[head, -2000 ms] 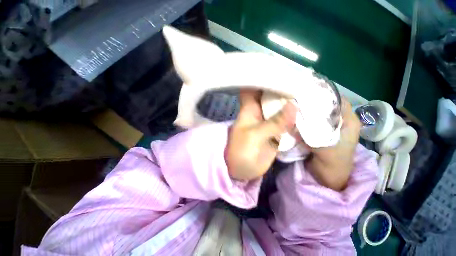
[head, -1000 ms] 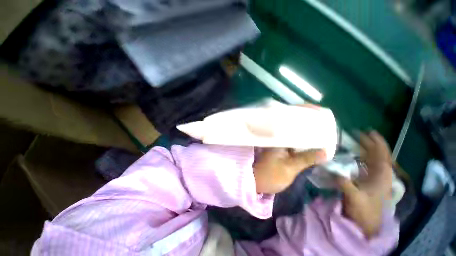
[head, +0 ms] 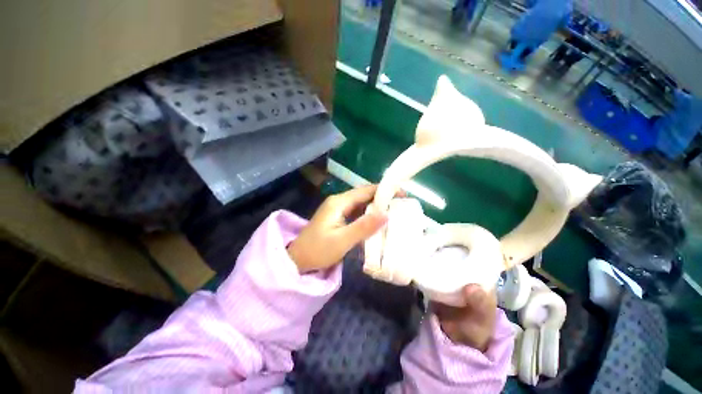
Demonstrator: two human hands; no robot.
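The cream-white headphones are held up in front of me, band and two pointed cat ears upward. My left hand grips the left end of the band by one ear cup. My right hand holds the other ear cup from below, its round cushion facing me. Part of the right hand is hidden behind that cup.
An open brown carton at left holds a filled printed bag with a plain flap. Cream cushioned rings lie at lower right, near a black plastic bag and a printed bag. People in blue are far off.
The headphones have turned upright, showing the whole band and both ears. My right hand, apart from them one second ago, now holds an ear cup. The view has shifted, showing more carton and hall.
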